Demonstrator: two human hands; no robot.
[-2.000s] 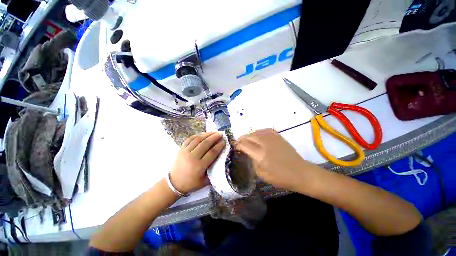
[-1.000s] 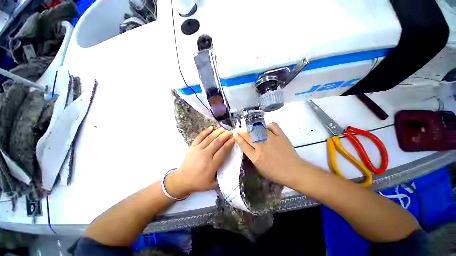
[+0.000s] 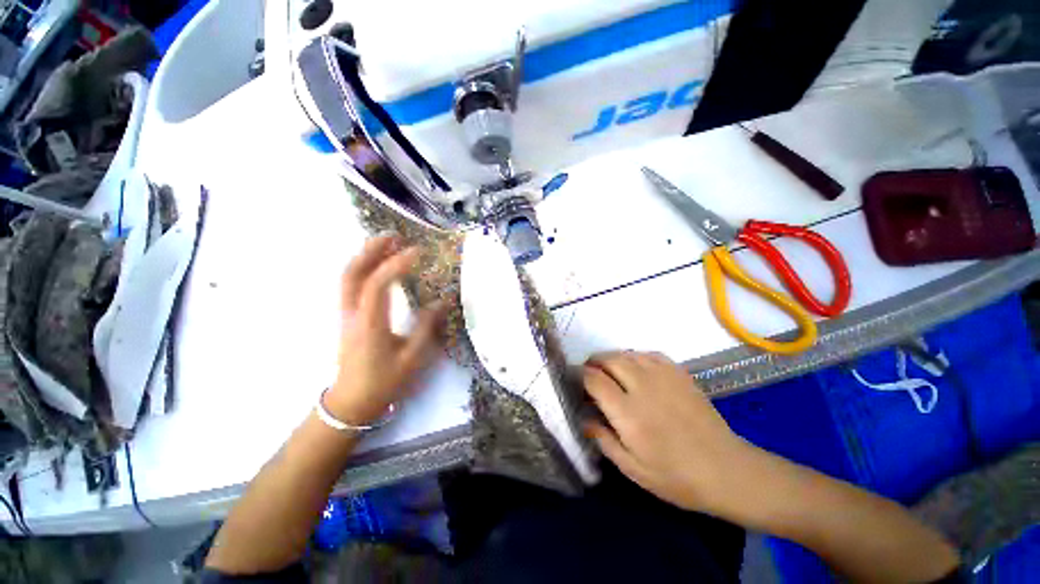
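The tweed collar piece (image 3: 513,428) with a white-backed strip (image 3: 496,314) on top runs from under the presser foot (image 3: 508,211) to over the table's front edge. The white sewing machine head (image 3: 616,69) stands above it. My left hand (image 3: 382,325) is raised with fingers apart, left of the strip, slightly blurred and holding nothing. My right hand (image 3: 650,422) is at the right edge of the piece near the table's front edge, fingers curled; whether they grip the cloth is hidden.
Scissors (image 3: 730,242) with red and yellow handles lie to the right, near a dark red-handled tool (image 3: 796,163) and a maroon case (image 3: 949,217). Stacked cut pieces (image 3: 68,297) lie at left. A blue bag (image 3: 912,399) is below the table.
My left hand has come off the cloth and opened. My right hand has moved from beside the presser foot towards the front edge. The white strip, curled before, now lies straighter.
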